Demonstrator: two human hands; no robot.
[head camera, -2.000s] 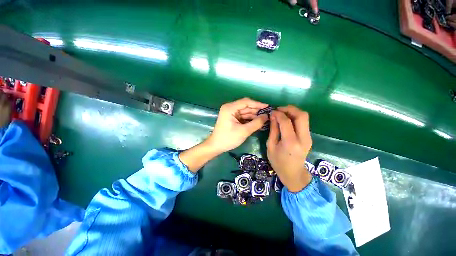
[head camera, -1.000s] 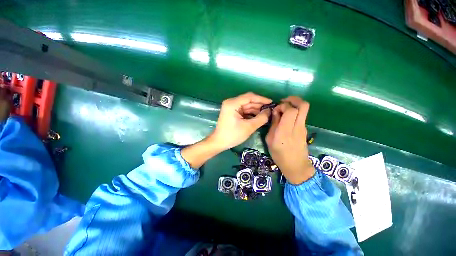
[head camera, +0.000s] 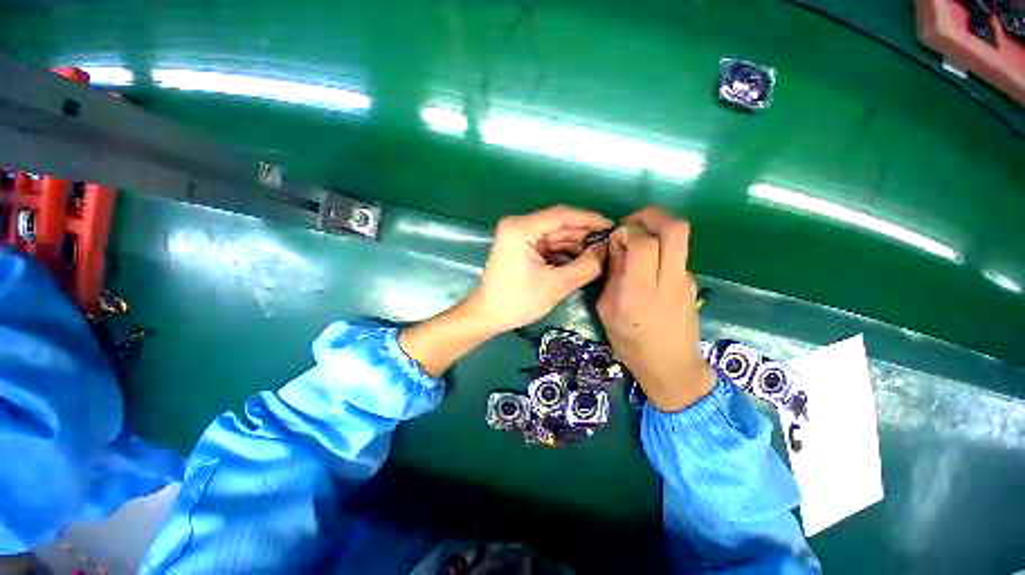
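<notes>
My left hand and my right hand meet at the near edge of the belt. Their fingertips hold a small dark part between them; the fingers hide most of it. Below and between my wrists lies a pile of camera units, squarish and silver-white with dark round centres. More camera units lie right of my right wrist, beside a white paper sheet. A tiny yellow tip shows just right of my right hand.
One unit lies on the green belt. A grey metal rail reaches in from the left, its bracket and bolt at the end. A red tray and another person's blue sleeve are at left. A paler red tray is top right.
The unit on the belt has moved to the right. The hand at the far side has left view. My hands stay together on the dark part, and a yellow tip now shows beside my right hand.
</notes>
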